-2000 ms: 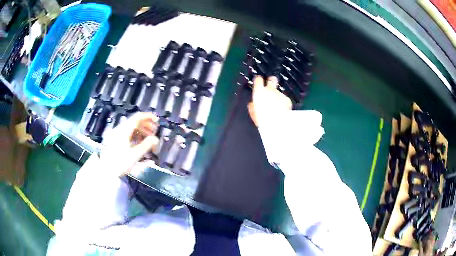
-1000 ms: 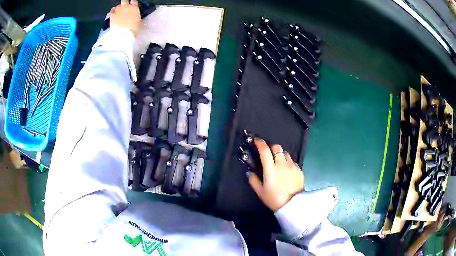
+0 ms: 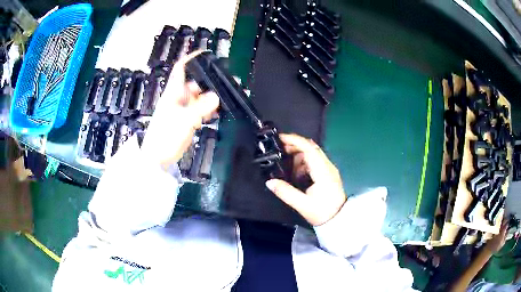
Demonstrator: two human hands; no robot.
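My left hand [image 3: 191, 105] holds long black handle-like pieces [image 3: 225, 88] above the right edge of the left board. My right hand [image 3: 311, 177] holds small black bracket-like pieces with metal glints [image 3: 267, 149] over the black mat [image 3: 257, 197]. The lower end of the long pieces meets the bracket pieces between my hands; whether they are joined I cannot tell. My fingers hide part of both.
The left board [image 3: 134, 43] carries rows of black units [image 3: 120, 91]. Slanted black pieces [image 3: 314, 51] lie on the mat's far part. A blue basket [image 3: 83, 43] holds metal rods. Stacked cardboard sheets [image 3: 464, 194] with black pieces stand at right, near another person's arm [image 3: 480, 262].
My left hand has come back from the board's far end with long black pieces. My right hand has lifted the bracket pieces off the mat, and both meet in the middle.
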